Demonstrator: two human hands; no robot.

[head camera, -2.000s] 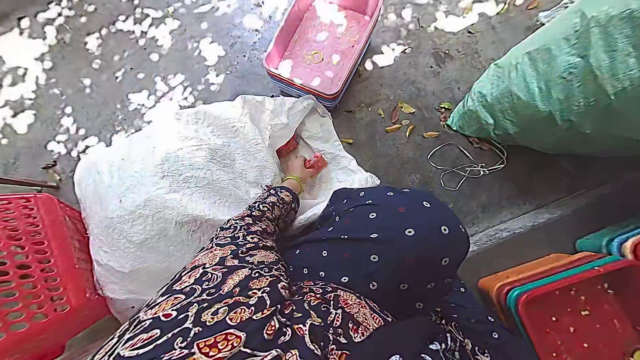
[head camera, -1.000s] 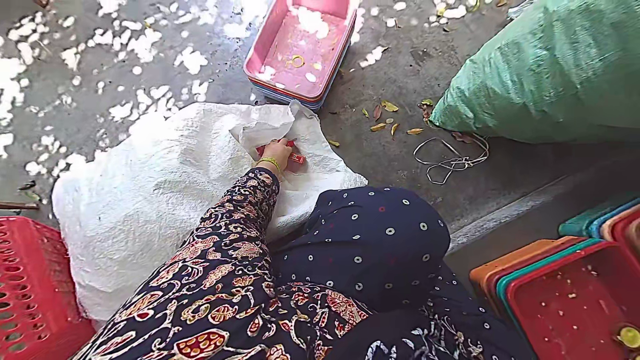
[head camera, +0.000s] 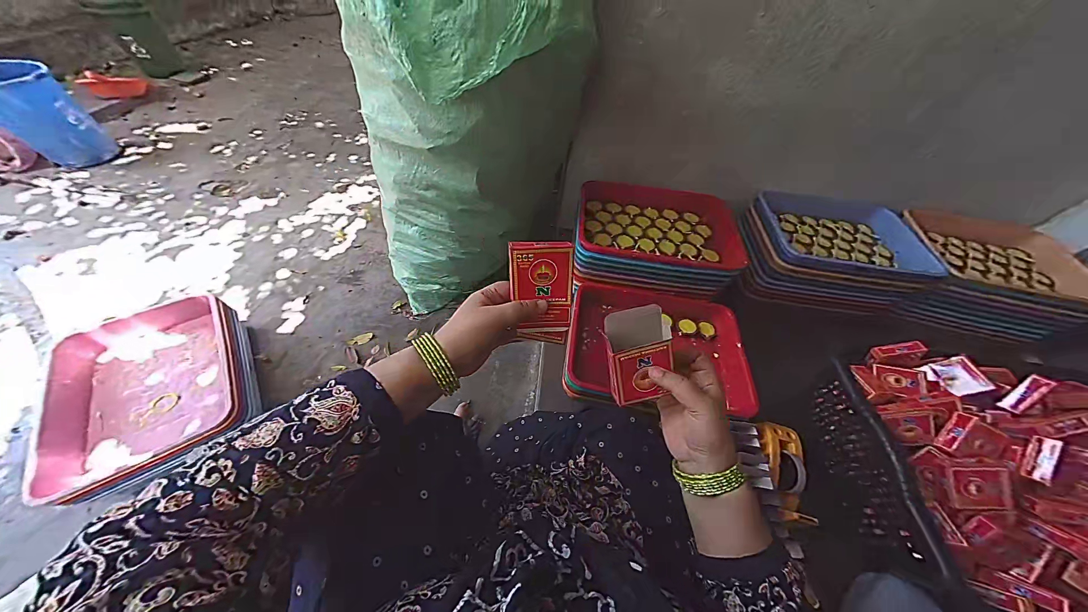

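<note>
My left hand [head camera: 489, 327] grips a small red printed carton [head camera: 541, 285], held upright with its printed face toward me; more red card shows beneath it. In my right hand [head camera: 693, 408] is another red carton [head camera: 639, 361], its top flap raised and its mouth open. Both hands are over the near edge of a red plastic tray [head camera: 739, 374], which holds a few round yellow-green pieces [head camera: 687, 326]. What is inside the cartons cannot be seen.
Stacked trays of round pieces stand behind, topped by red [head camera: 731, 229], blue [head camera: 918, 259] and orange [head camera: 1067, 289] ones. A black crate [head camera: 892, 476] of red cartons is at right, a tape dispenser [head camera: 786, 467] beside my right arm, pink trays [head camera: 229, 357] left, a green sack [head camera: 467, 170] ahead.
The view has swung far to the right. One hand was at the white sack with something red; now both hands are in view, each holding a red carton.
</note>
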